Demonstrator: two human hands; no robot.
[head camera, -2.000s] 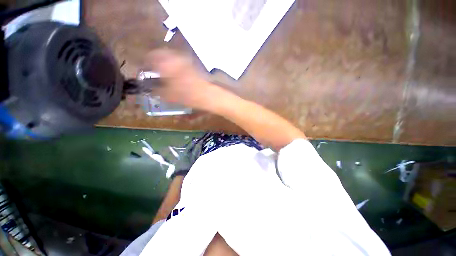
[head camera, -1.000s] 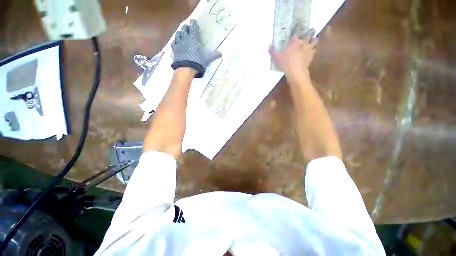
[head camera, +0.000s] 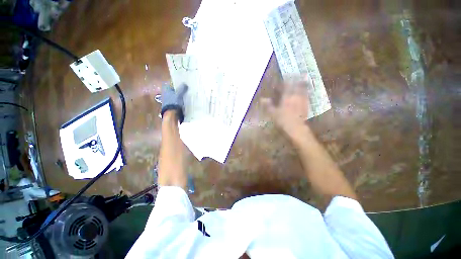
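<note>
The white-topped fabric lay (head camera: 237, 40) runs from the top to a pointed near end. My left hand (head camera: 173, 102), in a grey glove, holds the left edge of a long grey-beige cloth weight (head camera: 188, 76) on the lay's left side; its thumb is on top and its fingers are mostly hidden. Another grey-beige slab (head camera: 295, 48) lies slanted across the lay's right edge and over the brown table. My bare right hand (head camera: 293, 106) is blurred at that slab's near end; its grip cannot be told. A faint grey slab (head camera: 222, 98) also lies on the lay.
The cutting machine (head camera: 83, 230) stands at the lower left. Its black cord (head camera: 123, 116) runs up to a pale socket box (head camera: 96, 72). A cut block (head camera: 101, 164) with shears (head camera: 92, 145) and a small grey-green block lies at the left. A silver clamp (head camera: 190, 23) is on the lay's left edge.
The view has shifted, showing more of the table's left side. The right slab has moved off to the lay's right and is tilted. The left slab has turned and lies along the lay's left edge.
</note>
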